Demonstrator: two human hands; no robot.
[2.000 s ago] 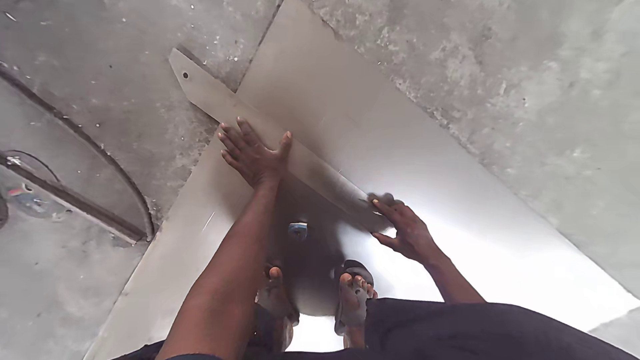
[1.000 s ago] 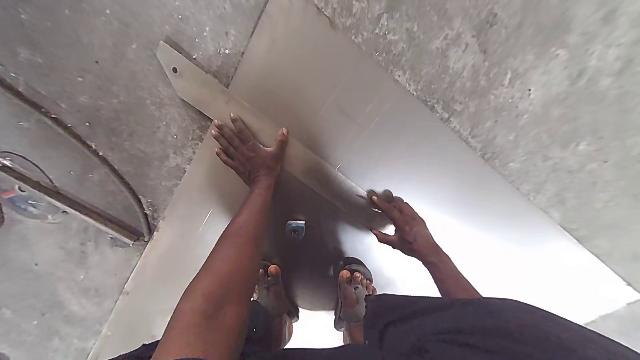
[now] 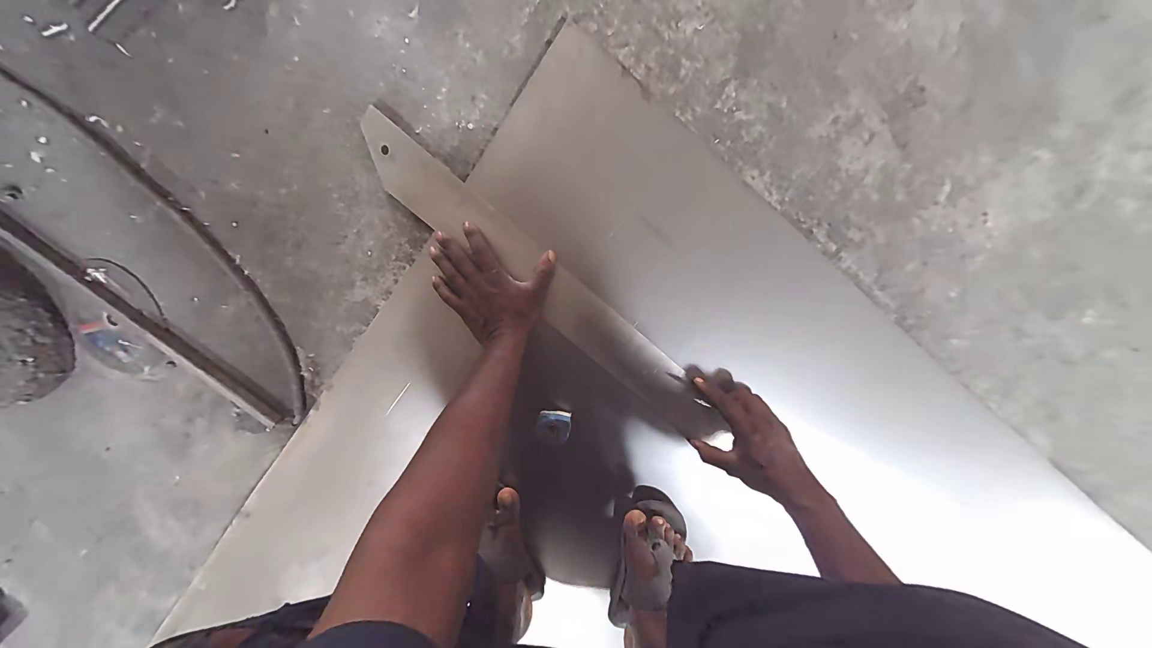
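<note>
A large shiny metal sheet (image 3: 720, 243) lies flat on the floor under my feet. Across it runs a long flat metal strip (image 3: 612, 337), its angled end with a small hole jutting past the sheet's left edge. My left hand (image 3: 495, 288) is spread flat on the strip near its middle, fingers apart. At the strip's lower right end is my right hand (image 3: 751, 436), fingers and thumb to either side of that end; whether they grip it firmly is hard to tell in the glare.
Rough concrete floor (image 3: 945, 135) surrounds the sheet. At left lie a curved metal bar (image 3: 193, 220), a straight metal bar (image 3: 153, 328), a thin dark wire (image 3: 135, 274) and a dark round object (image 3: 31, 324). My sandaled feet (image 3: 648, 558) stand on the sheet.
</note>
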